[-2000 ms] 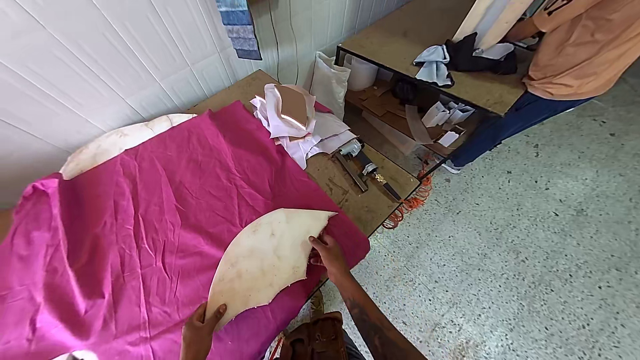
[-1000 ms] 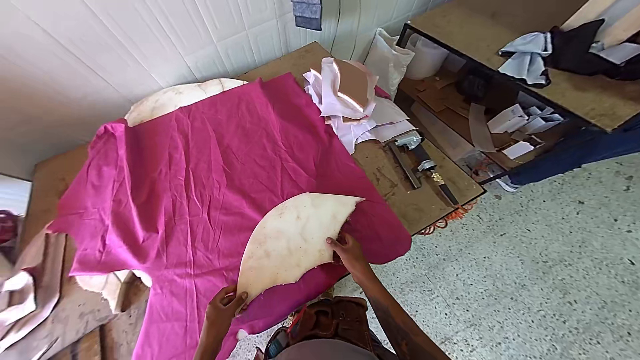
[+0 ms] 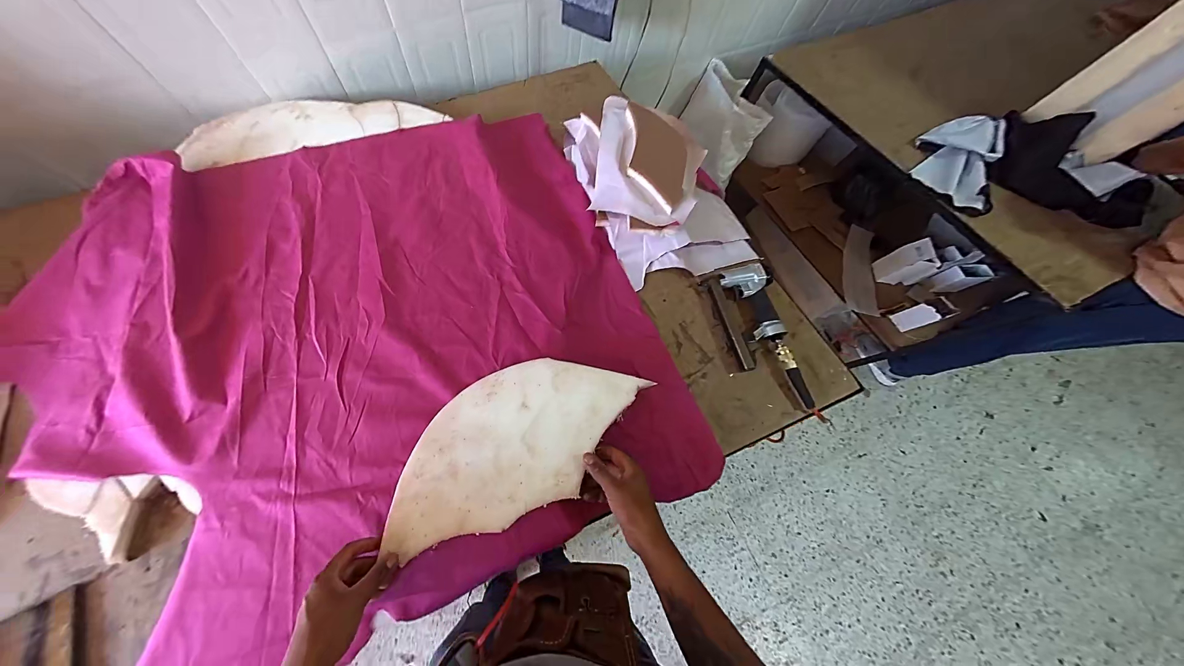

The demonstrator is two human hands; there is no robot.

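A cream, fan-shaped piece of sheet material (image 3: 504,444) lies over the front part of a large magenta cloth (image 3: 351,296). My left hand (image 3: 344,592) pinches its narrow lower-left corner between thumb and fingers. On its right edge, my right hand (image 3: 618,486) grips the notched side, thumb on top and fingers partly hidden beneath. The curved edge faces up and left, and a pointed tip reaches to the right. Under the magenta cloth, larger cream padding (image 3: 296,129) shows along the wall side and again at the lower left.
A pneumatic tool (image 3: 760,305) with a hose fitting lies on the wooden table (image 3: 795,407), beside a metal bar (image 3: 731,324). Fabric scraps (image 3: 643,176) are heaped behind. A second table (image 3: 888,65) with a cluttered shelf stands right; a person's hand (image 3: 1161,157) is near dark cloth (image 3: 1045,166).
The view has shifted left since the earliest frame. Both hands keep hold of the cream piece, which lies over much the same part of the magenta cloth.
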